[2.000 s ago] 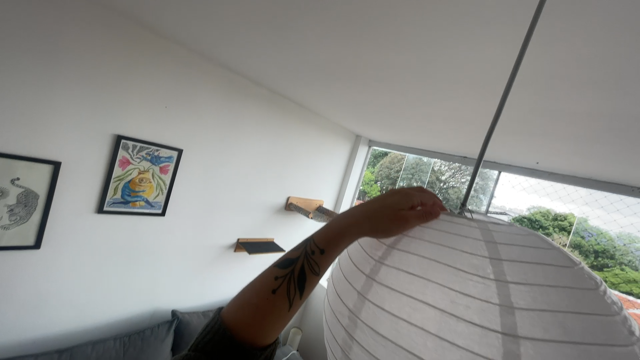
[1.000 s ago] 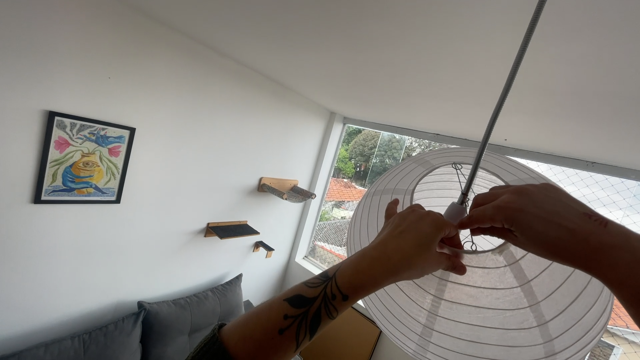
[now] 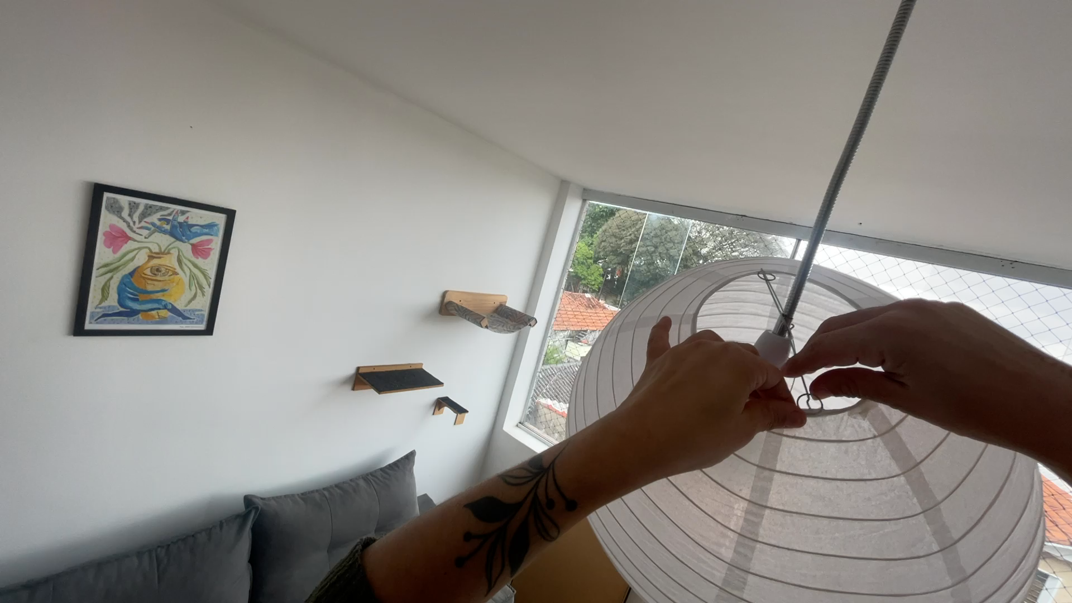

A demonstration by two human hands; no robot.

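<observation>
A round white paper lantern shade (image 3: 837, 502) hangs at the right, its top opening facing me. The grey ribbed pendant cord (image 3: 856, 142) runs down from the ceiling to a white lamp socket (image 3: 772, 345) at that opening. A thin wire frame (image 3: 769, 285) crosses the opening beside the socket. My left hand (image 3: 712, 394) is at the near side of the socket, its fingertips pinched near the wire; what they grip is hidden. My right hand (image 3: 888, 360) reaches in from the right, its thumb and forefinger parted beside the socket and wire.
Behind the shade is a window (image 3: 636, 251) with netting. Small wooden wall shelves (image 3: 398, 378) and a framed picture (image 3: 155, 261) are on the left wall. Grey sofa cushions (image 3: 335, 511) lie below.
Two seconds ago only one hand showed, on top of the shade; now both are at its opening. The shade's opening has turned into sight. Since one second ago, the hands have stayed around the socket.
</observation>
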